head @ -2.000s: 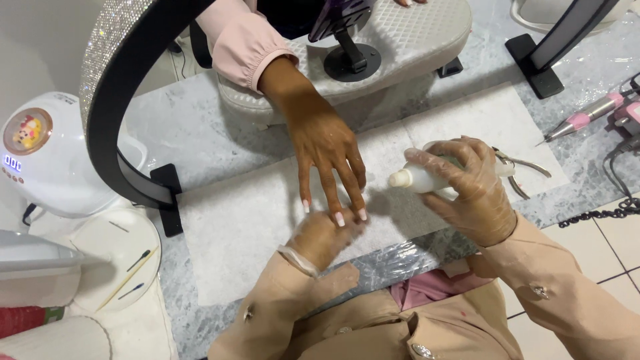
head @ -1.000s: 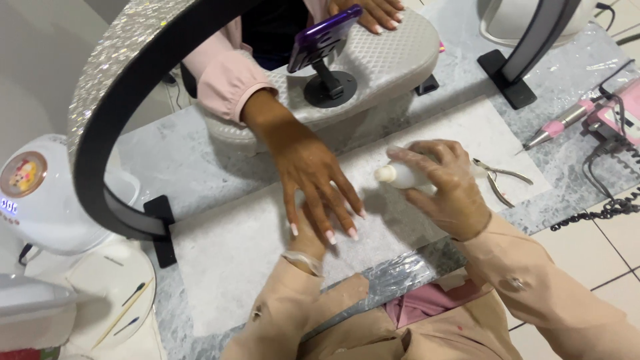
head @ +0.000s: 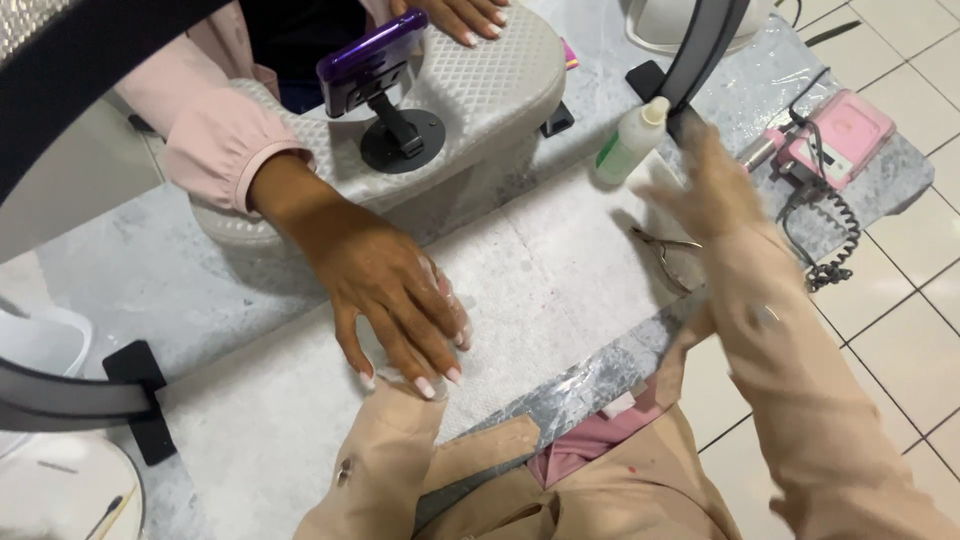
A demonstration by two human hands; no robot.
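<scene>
My left hand [head: 450, 311], in a clear glove, lies mostly hidden beneath another person's hand [head: 382, 274], whose nails are pale and long; the glove's fingers show along that hand's right side. My right hand [head: 709, 184] is blurred over the right end of the white paper towel [head: 555, 277]; how its fingers are set is unclear. Just left of it, a translucent plastic bottle [head: 630, 142] with a green label stands upright on the table. Metal nippers [head: 667, 259] lie on the towel below my right hand, partly hidden by my sleeve.
A quilted white armrest [head: 495, 82] holds a purple phone [head: 371, 56] on a stand and the person's other hand [head: 457, 19]. An arched lamp's feet [head: 140, 401] stand at both sides. A pink nail drill unit [head: 844, 142] with coiled cord lies right; a white dish [head: 67, 480] sits lower left.
The bottle, earlier in my right hand, now stands on the table, and that hand has moved right. My left hand is now under the other person's hand. The view has moved closer.
</scene>
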